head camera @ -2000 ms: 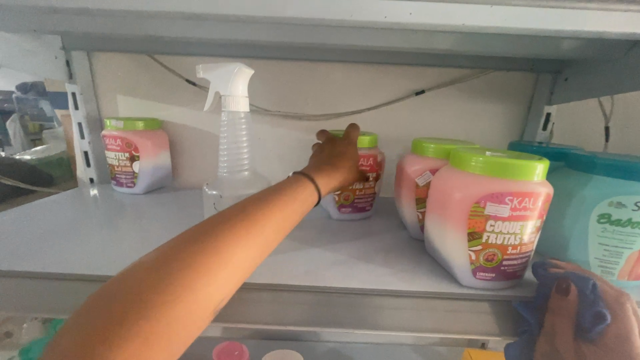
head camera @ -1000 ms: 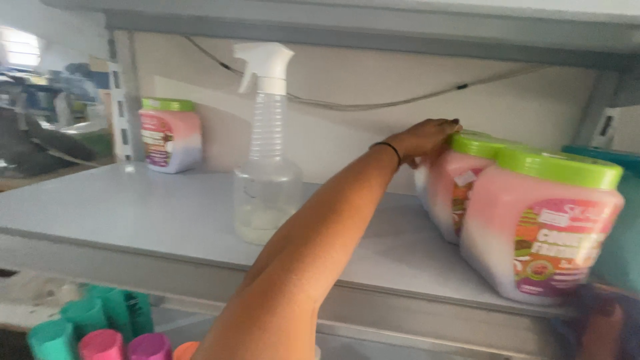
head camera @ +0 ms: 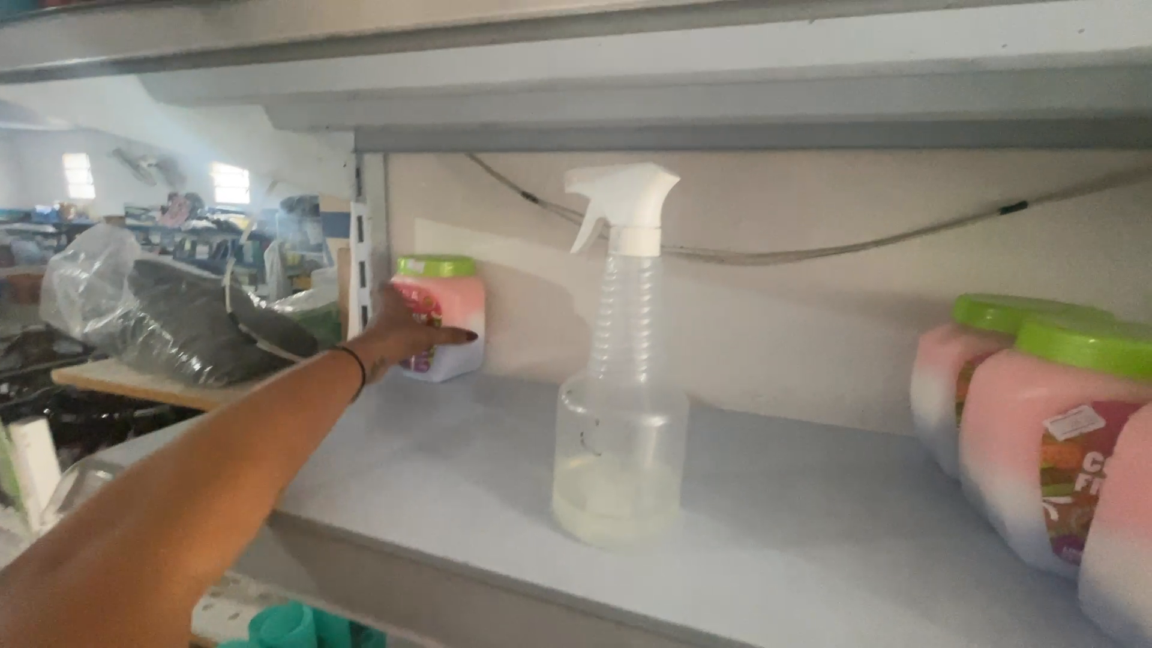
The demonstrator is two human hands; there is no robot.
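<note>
My left hand (head camera: 405,328) reaches across to a pink and white cream jar with a green lid (head camera: 459,310) by the left post. Its thumb lies over the jar's front, and the other fingers curve round the left side, partly hidden. A clear plastic spray bottle (head camera: 621,450) with a white trigger head stands upright mid-shelf, some pale liquid in its bottom. Three similar jars are grouped at the right: one behind (head camera: 936,387), one in front of it (head camera: 1008,450), and one cut off by the frame edge (head camera: 1120,540). My right hand is out of view.
The grey shelf (head camera: 774,540) has an upright slotted metal post (head camera: 360,243) at its left end and another shelf above. A cable (head camera: 792,255) sags along the back wall. Left of the post, a plastic-wrapped bundle (head camera: 198,315) lies on a board. Teal containers (head camera: 283,625) show below.
My left hand has gone from the right-hand jars to the left jar. The jar it touched mid-shelf two seconds ago no longer stands there. The view has swung left; my right hand has left it.
</note>
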